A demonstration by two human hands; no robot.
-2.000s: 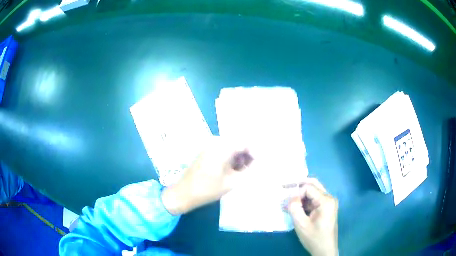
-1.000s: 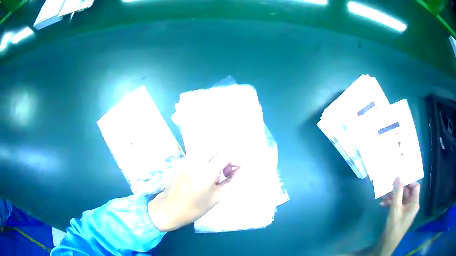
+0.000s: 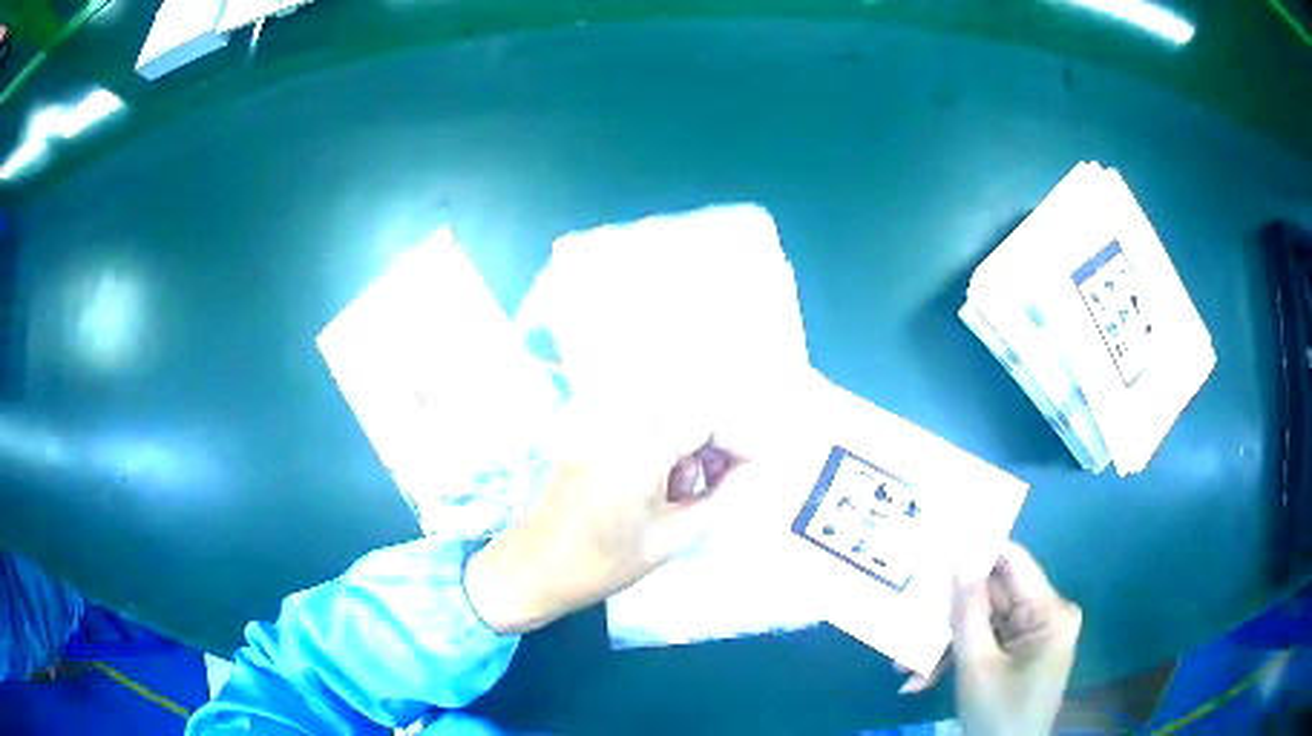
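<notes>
My right hand (image 3: 1016, 633) grips the lower right end of an instruction manual (image 3: 921, 525) with a dark-blue framed picture; its other end lies over the centre pile (image 3: 669, 295). My left hand (image 3: 612, 532) is on the lower part of that bright-white pile, fingers curled; glare hides whether they pinch a clear bag. A white piece (image 3: 417, 367) with shiny crinkled plastic at its near end lies left of the pile, partly behind my left hand. The manual stack (image 3: 1115, 324) lies at the right, angled, picture side up.
A black tray (image 3: 1288, 417) stands at the right edge. White stacks (image 3: 187, 36) are at the far left side of the dark-green bench (image 3: 863, 158). Blue floor shows at both lower corners.
My right hand has gone from the centre pile to the manual stack and come back with a manual. My left hand has stayed over the pile. The camera view has shifted.
</notes>
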